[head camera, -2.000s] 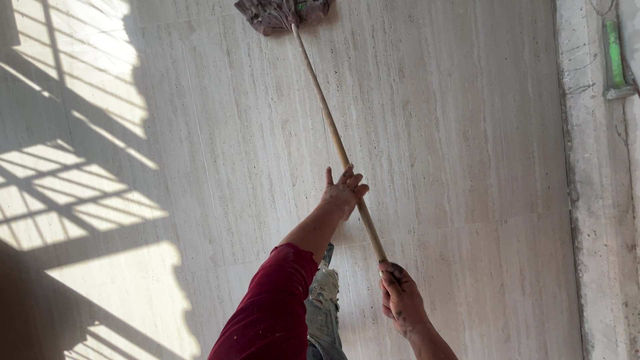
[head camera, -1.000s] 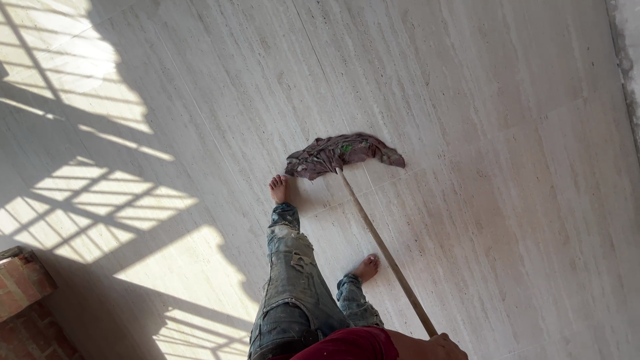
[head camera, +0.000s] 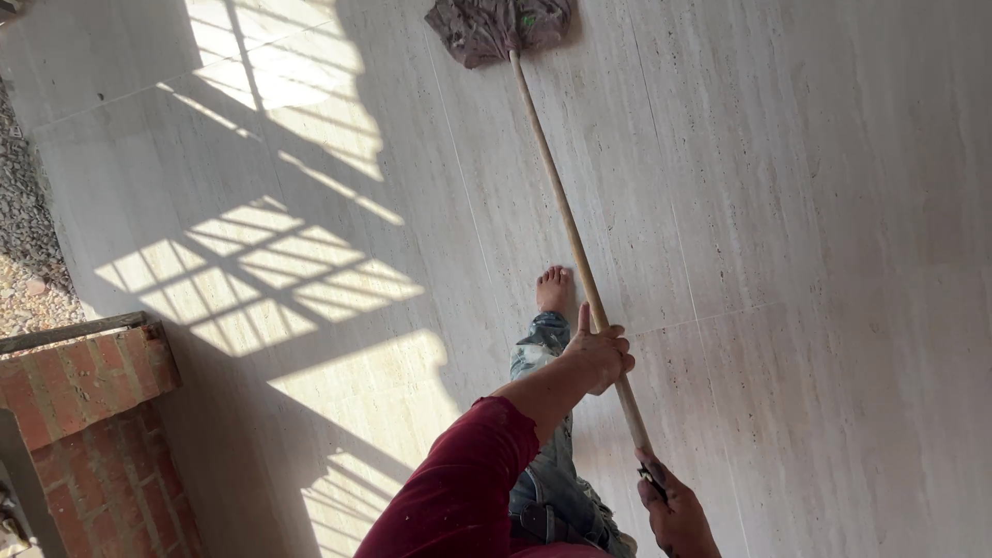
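A long wooden mop handle (head camera: 570, 217) runs from the lower right up to a damp-looking, dark purplish-grey cloth (head camera: 484, 31) spread on the floor at the top of the view. My left hand (head camera: 601, 356) wraps round the handle at about its lower middle, thumb pointing up along it. Lower down, at the end of the handle, my right hand (head camera: 670, 496) grips it, with something small and dark at the fingers. A small green spot shows on the cloth. Pale stone-look floor tiles (head camera: 775, 194) with thin joints lie under the cloth.
My bare foot (head camera: 553, 288) stands on the tiles just left of the handle. At the lower left is a red brick structure (head camera: 85, 387), with gravel (head camera: 31, 225) beyond it along the floor's edge. Sunlight falls in barred patches on the left of the floor.
The cloth has moved from near my feet out to the top of the view. My left hand, not seen on the handle one second ago, now holds it. The view has shifted.
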